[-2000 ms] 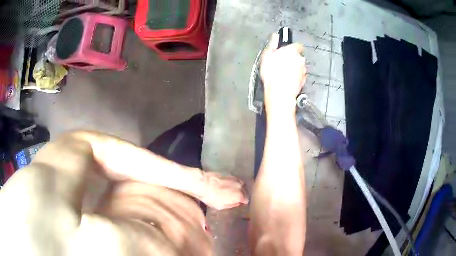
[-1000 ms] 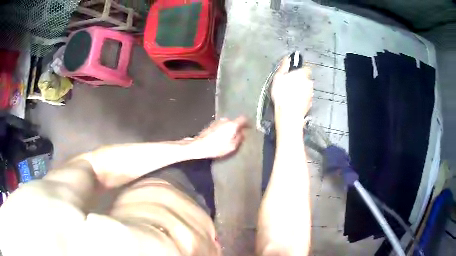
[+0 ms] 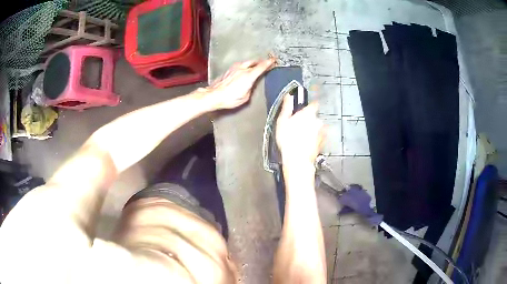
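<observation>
A dark navy fabric strip (image 3: 282,76) lies lengthwise on the pressing table, its upper end showing beyond the iron. The steam iron (image 3: 271,136) stands on the strip with its pale-rimmed tip towards that end. My right hand (image 3: 300,133) is closed round the iron's black handle; my forearm hides part of the iron and the strip. My left hand (image 3: 239,83) reaches over the table edge, fingers extended, fingertips by the strip's upper left corner. It holds nothing that I can see; contact with the strip is unclear.
A wide stack of dark cut pieces (image 3: 414,127) lies on the far side of the ruled pressing table (image 3: 244,194). The hose (image 3: 411,248), with purple cloth (image 3: 358,202) round it, trails behind the iron. A red stool (image 3: 161,41) and a pink stool (image 3: 83,77) stand left of the table.
The iron has come down along the strip, baring its upper end. My left hand has moved up from beside the iron to the strip's upper corner. The view has shifted.
</observation>
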